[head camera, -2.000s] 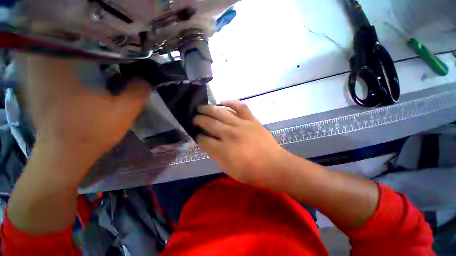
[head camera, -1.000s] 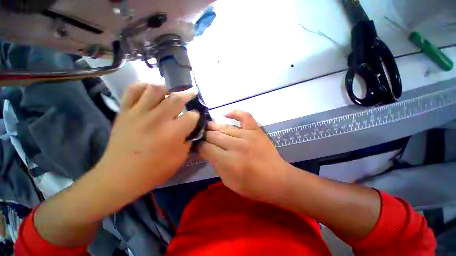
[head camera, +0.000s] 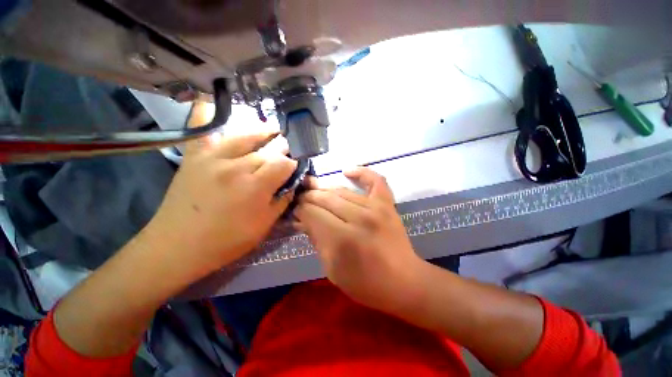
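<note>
A small piece of dark cloth (head camera: 296, 179) is bunched between my two hands, just below the grey ribbed cylinder (head camera: 306, 134) under the machine head. My left hand (head camera: 221, 199) is closed on its left side, fingertips beside the cylinder. My right hand (head camera: 357, 232) pinches its right side near the table's front edge, with one finger raised apart. Most of the cloth is hidden by my fingers. The needle and presser foot cannot be made out clearly.
Black-handled scissors (head camera: 551, 136) and a green screwdriver (head camera: 625, 109) lie at the right on the white table. A ruler strip (head camera: 471, 213) runs along the front edge. Dark grey cloth (head camera: 96, 199) is heaped at left; more fabric (head camera: 589, 272) lies below right. The machine head (head camera: 184, 37) hangs above.
My left hand has come from the far left to beside my right hand. The dark cloth, earlier spread flat under the machine, is now bunched between them. The camera view has shifted slightly.
</note>
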